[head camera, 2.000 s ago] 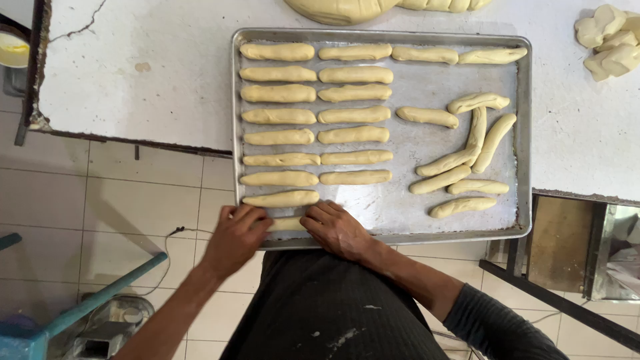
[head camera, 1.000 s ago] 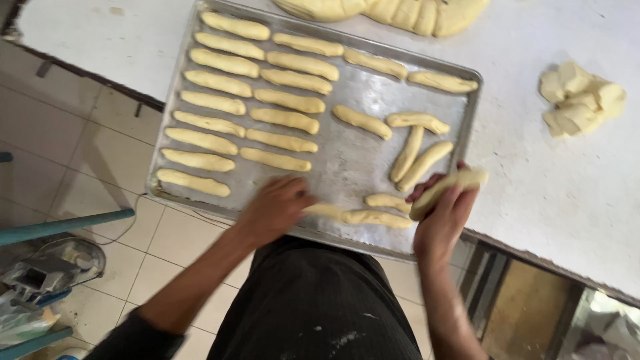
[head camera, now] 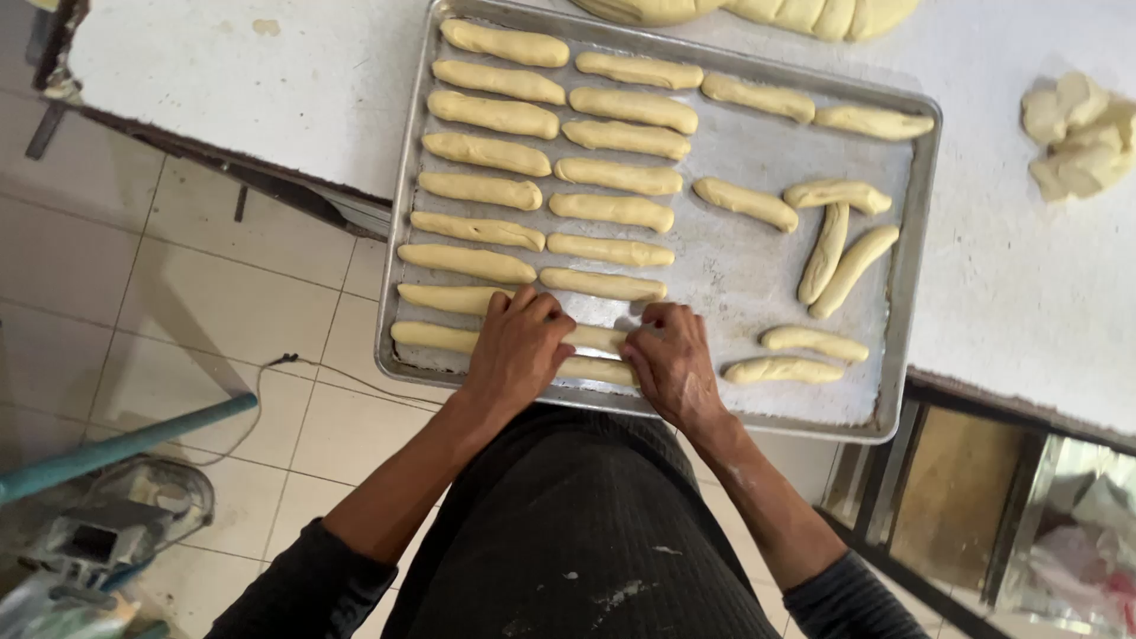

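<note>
A metal baking tray (head camera: pixel 919 231) holds two left columns of pale dough sticks, with more lying loosely at its right. Near the tray's front edge, my left hand (head camera: pixel 519 346) and my right hand (head camera: pixel 674 359) grip the two ends of one dough stick (head camera: pixel 596 337), which lies level between them. Just below it, another dough stick (head camera: pixel 599 369) runs between my hands, its ends partly hidden. The left end of a further dough stick (head camera: pixel 433 336) shows beside my left hand. On the right, two slanting sticks (head camera: pixel 854 271) lie side by side under a crosswise one (head camera: pixel 837 195).
The tray overhangs the front edge of a white worktable (head camera: pixel 240 98). Large dough masses (head camera: pixel 821 16) sit behind it, and crumpled dough pieces (head camera: pixel 1078 133) lie at the right. Below left are a teal bar (head camera: pixel 133 446) and a thin cable (head camera: pixel 355 387) on the floor tiles.
My right hand has moved left from the tray's right side, where it held a dough stick one second ago. Both hands are now close together at the front of the second column.
</note>
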